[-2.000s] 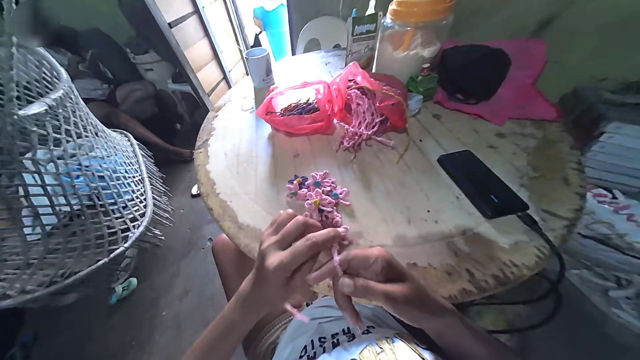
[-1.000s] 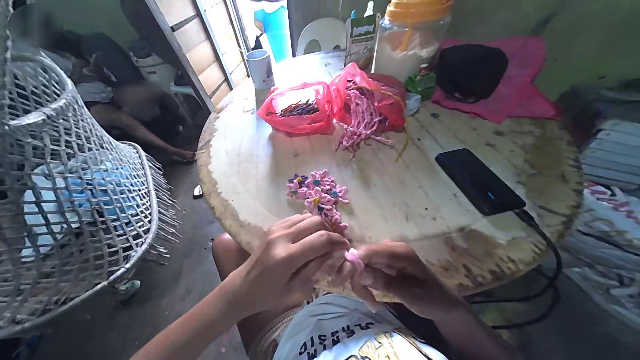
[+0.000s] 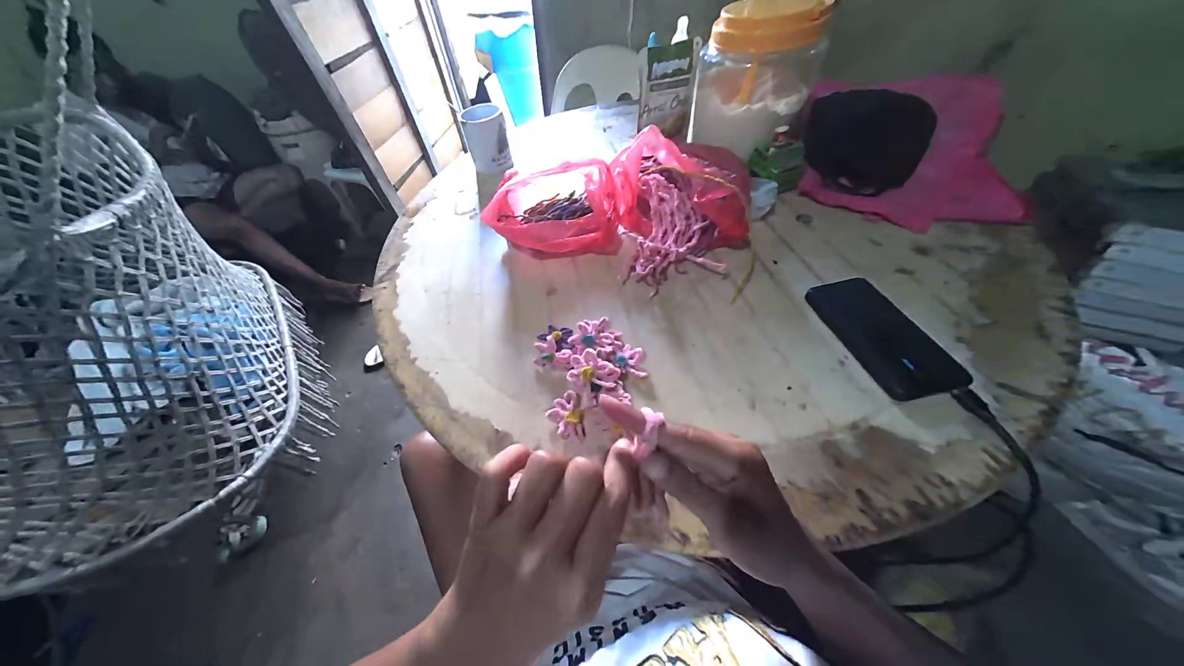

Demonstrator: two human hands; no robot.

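Observation:
Pink yarn point(image 3: 650, 427) is looped around a finger of my right hand point(image 3: 717, 481), whose thumb presses against it. My left hand point(image 3: 546, 527) is curled beside it, fingers closed on a pink strand that mostly disappears behind them. Just beyond both hands, a cluster of small pink and purple yarn flowers point(image 3: 592, 370) with yellow, blue and green centres lies on the round wooden table point(image 3: 740, 370). Farther back, one red plastic bag point(image 3: 555, 240) holds dark strands, and another red plastic bag point(image 3: 731, 176) spills pink twisted yarn point(image 3: 675, 222) onto the tabletop.
A black power bank or phone point(image 3: 888, 338) with a cable lies at the right. Behind stand a mug point(image 3: 487, 139), a lidded jar point(image 3: 758, 83) and a box; a black cap point(image 3: 868, 139) rests on pink cloth. A woven hanging chair point(image 3: 139, 370) is at the left, with a person beyond.
My hands have moved from pinching the pink yarn close together to slightly apart, with a loop now around a right finger. The pink tail hanging below my hands two seconds ago no longer shows there.

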